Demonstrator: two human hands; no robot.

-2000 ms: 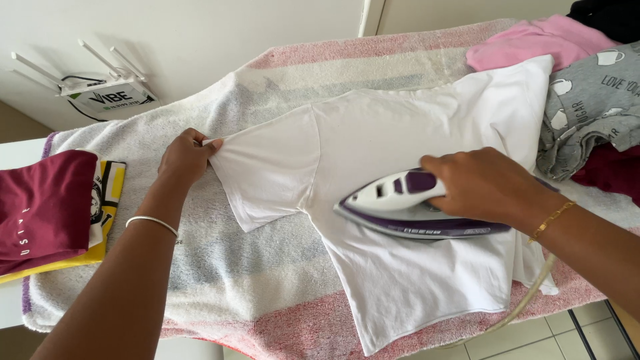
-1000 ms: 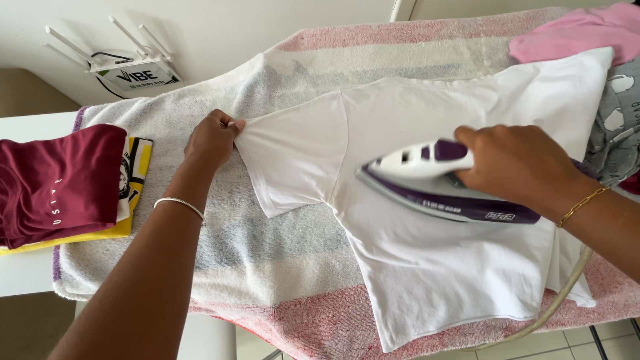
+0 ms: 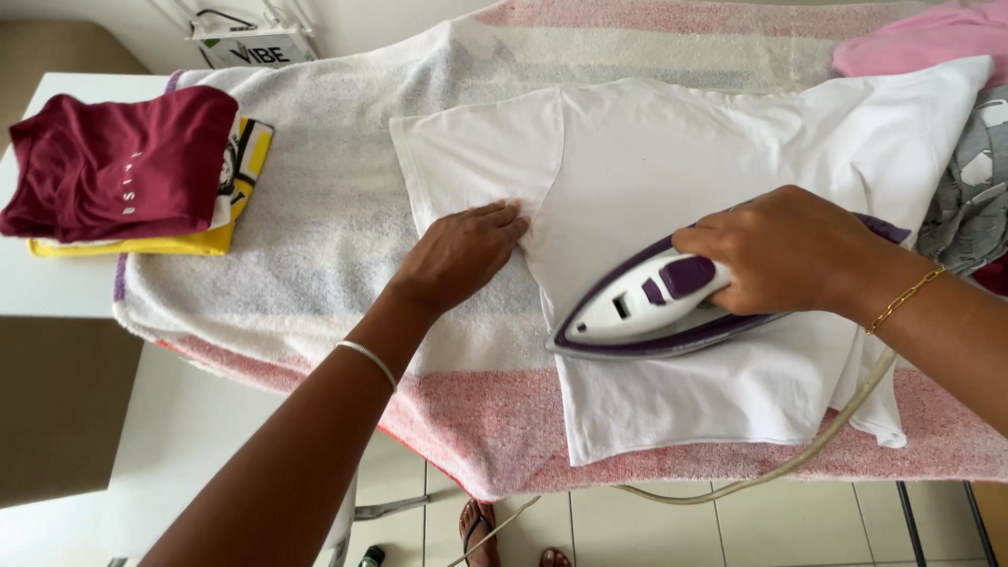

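A white T-shirt (image 3: 630, 157) lies spread over a striped towel (image 3: 331, 181). My right hand (image 3: 795, 252) is closed around the handle of a white and purple clothes iron (image 3: 646, 303), whose soleplate rests on the lower body of the shirt, tip pointing left. The iron's underside is hidden. My left hand (image 3: 472, 248) presses with its fingertips at the shirt's underarm, where sleeve and body meet; its palm is down and I cannot tell whether the fingers pinch any cloth.
Folded clothes, a maroon garment (image 3: 126, 165) on a yellow one (image 3: 213, 240), lie at left on a white table (image 3: 55, 283). Pink (image 3: 929, 39) and grey garments (image 3: 972, 181) are heaped at right. The iron's cord (image 3: 827, 433) hangs over the near edge. A white router-like box (image 3: 256, 49) stands behind.
My left hand has left the sleeve's outer corner and moved to the underarm. The iron, still in my right hand, has moved toward the shirt's near side edge.
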